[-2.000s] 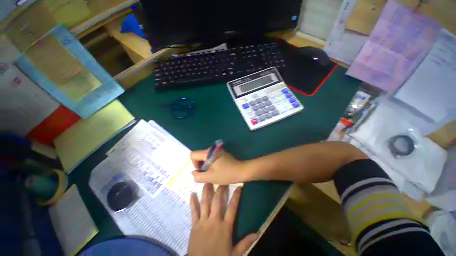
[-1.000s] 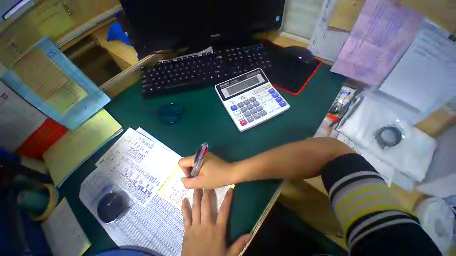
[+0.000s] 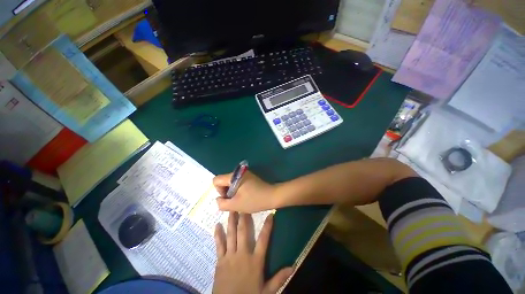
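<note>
My right hand is shut on a slim pen with a reddish barrel, held tilted over the label sheet. The pen's tip is hidden by my fingers. The white label sheet has a yellow edge and lies on the printed lists. My left hand lies flat, fingers spread, on the lower part of the sheet, just below my right hand. The printed list carries dense table rows. A small dark round coil in a clear bag sits on it.
A calculator, dark scissors, a keyboard and a mouse are behind my hands. An adhesive tape roll and a yellow pad are at the left. A bagged dark ring is at the right. A blue curved edge shows at the bottom.
The whole view has shifted slightly with the head. My right hand still holds the pen at the sheet, with only a slight change in the pen's tilt. My left hand stays flat.
</note>
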